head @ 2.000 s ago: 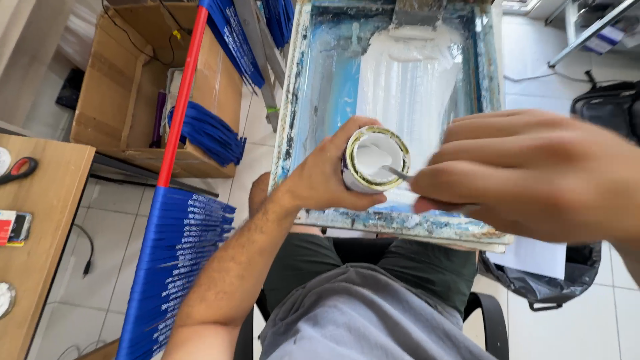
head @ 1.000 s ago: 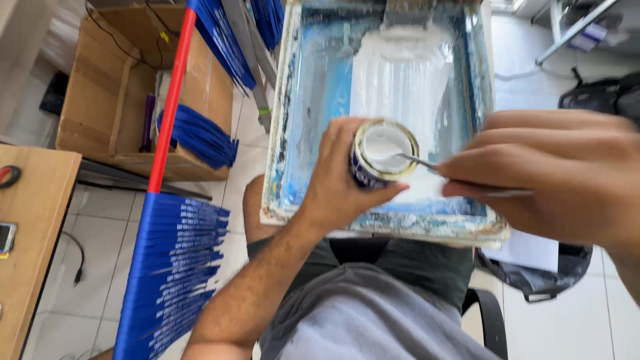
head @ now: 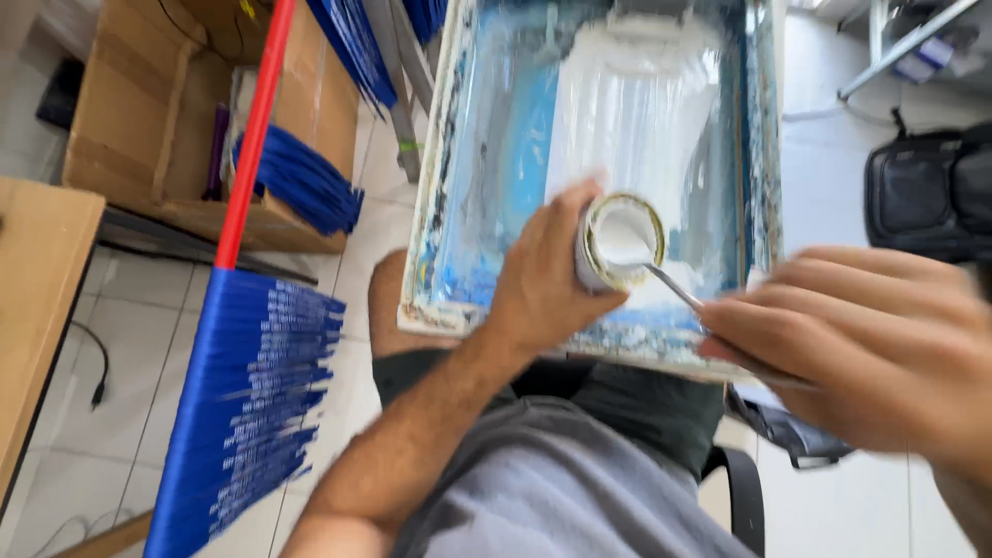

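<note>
My left hand (head: pixel 542 279) is wrapped around an open metal can (head: pixel 620 240) with white paint or ink inside and a stained rim. My right hand (head: pixel 860 341), blurred, grips a thin metal utensil (head: pixel 676 287); its tip is inside the can at the near right side, and its far end is partly hidden by the fingers. Below the can lies a screen-printing frame (head: pixel 434 178), its edges crusted with dried ink. White ink (head: pixel 635 101) covers much of its mesh, with blue patches (head: pixel 531 147) to the left. The frame's near edge is over my lap.
Blue printed ribbons (head: pixel 248 411) hang from a red bar (head: pixel 256 139) at left. Behind are an open cardboard box (head: pixel 132 116) holding more blue ribbons (head: pixel 302 178) and a metal stand (head: pixel 399 93). A wooden table (head: pixel 46 256) is far left; a black backpack (head: pixel 922 194) is at right.
The utensil stays in the can while my right hand changes position around it. My left hand keeps hold of the can.
</note>
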